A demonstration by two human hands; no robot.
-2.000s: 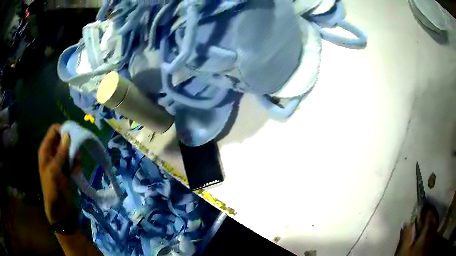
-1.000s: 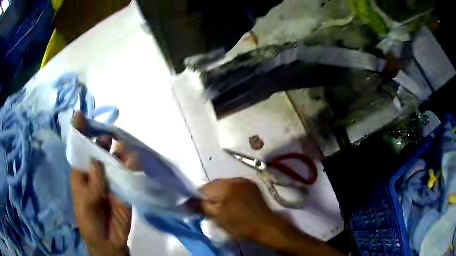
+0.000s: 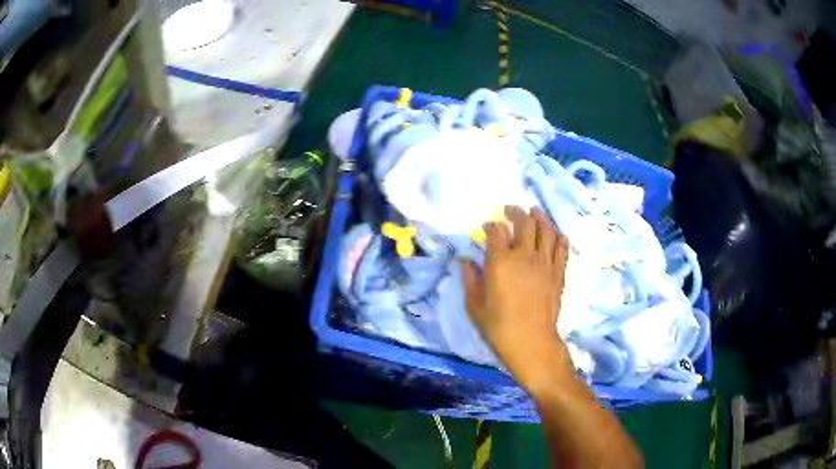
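The blue plastic basket stands on the green floor, heaped with light-blue and whitish fabric pieces with straps. A pale, overexposed piece lies on top. Yellow bits show among the pieces. My right hand reaches in from the bottom edge and lies palm down on the pile, fingers somewhat spread. Its fingertips are at the pale piece, beside a yellow bit, and no grip on it shows. My left hand is out of the picture.
A flat white tape crosses the blurred machine area at left. A red scissor handle is cut off at the bottom left on the white tabletop. Dark bags stand right of the basket. Striped floor tape runs behind it.
The view has swung right from the tabletop to the basket. My left hand has left the picture. My right hand has let go of the blue-white piece and is now on the pile.
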